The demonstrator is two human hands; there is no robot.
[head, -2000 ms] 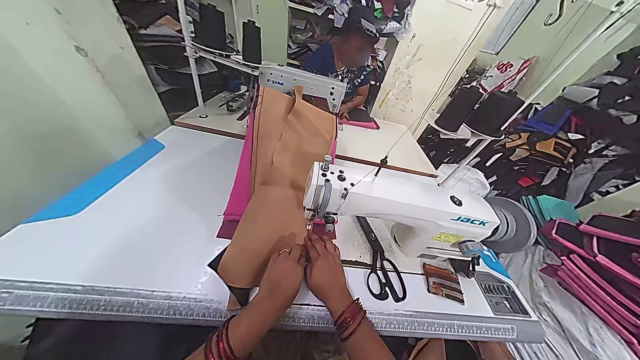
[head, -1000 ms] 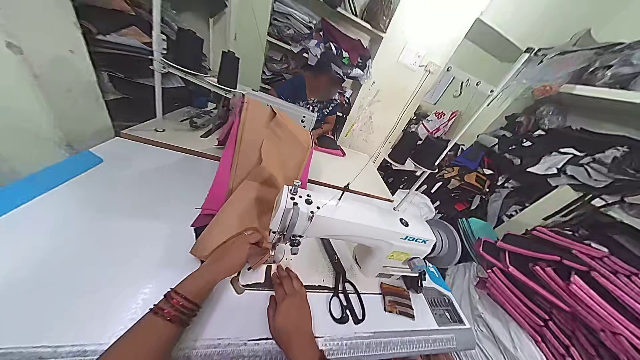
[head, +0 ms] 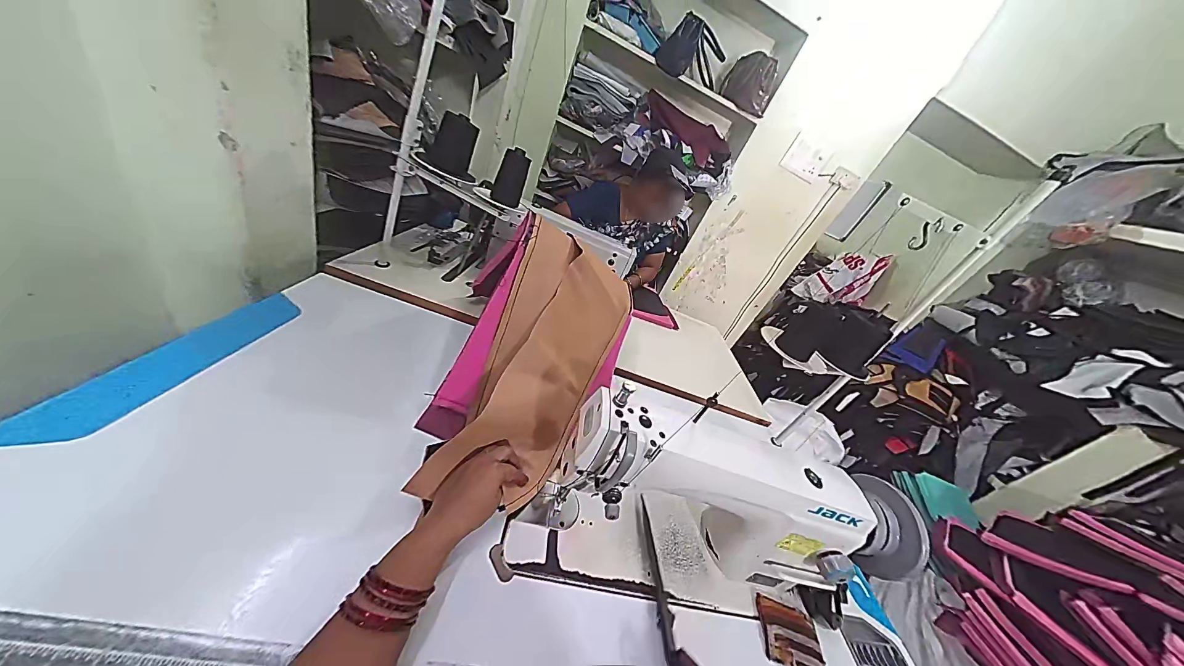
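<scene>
My left hand (head: 476, 490) grips the lower edge of a tan fabric or leather-like panel (head: 546, 370), just left of the needle area of a white Jack sewing machine (head: 758, 509). Pink material (head: 472, 361) shows along the panel's side beneath it, and the panel's far end reaches the machine across the table. Black-handled scissors (head: 655, 564) lie or are held close to the machine bed, their handles cut off by the bottom edge of the view. My right hand is out of view.
Beyond the table, a person (head: 638, 213) sits at another sewing machine. Black thread cones (head: 449, 146) stand on a rack at the back. Dark pieces with pink edging (head: 1064, 583) are piled on the right. A small brown striped item (head: 788, 629) lies near the machine base.
My right hand, beside the needle area earlier, has left the view. My left hand has shifted up and left from the needle with the panel's edge. The scissors' handles have dropped out of view.
</scene>
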